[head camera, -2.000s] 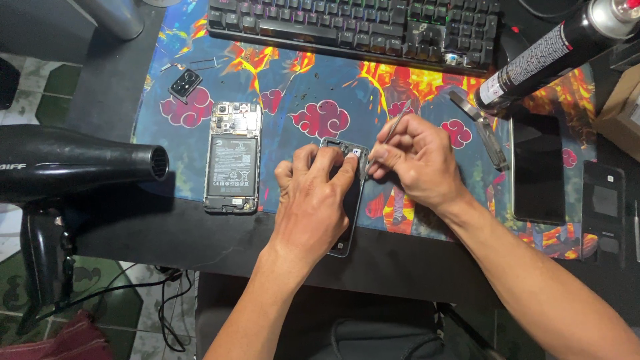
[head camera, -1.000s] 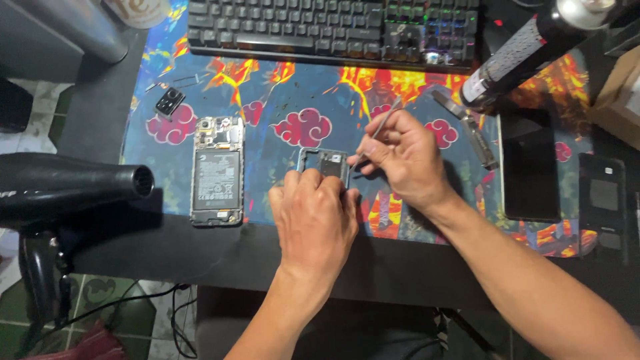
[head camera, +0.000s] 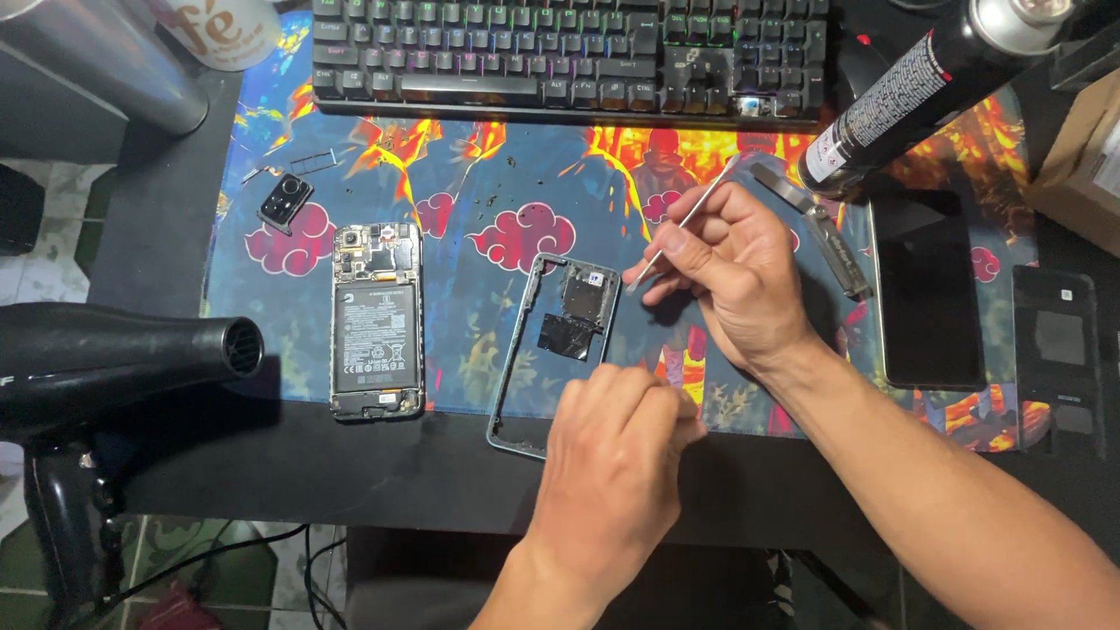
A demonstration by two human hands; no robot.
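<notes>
My right hand [head camera: 735,271] holds a thin metal pick tool [head camera: 682,223] between thumb and fingers, its lower tip just right of a phone's mid-frame [head camera: 500,385]. That frame lies on the desk mat, with a black film piece [head camera: 564,337] inside its upper part. Over the frame's lower right corner is my left hand [head camera: 617,437], fingers curled; whether it pinches something small is hidden. An opened phone [head camera: 378,324] with its battery and circuit board exposed lies to the left. A camera lens cover [head camera: 286,199] sits farther left, beside a small tray-like part [head camera: 313,163].
A black hair dryer [head camera: 131,350] reaches in from the left. A keyboard [head camera: 569,61] spans the back, with a spray can [head camera: 919,96] at its right. Folding metal tool [head camera: 818,232], dark-screened phone [head camera: 929,289], back cover [head camera: 1059,350] and cardboard box [head camera: 1081,166] are at right.
My left hand has come off the upper part of the phone frame to its lower right corner, uncovering the black film. My right hand still holds the metal tool.
</notes>
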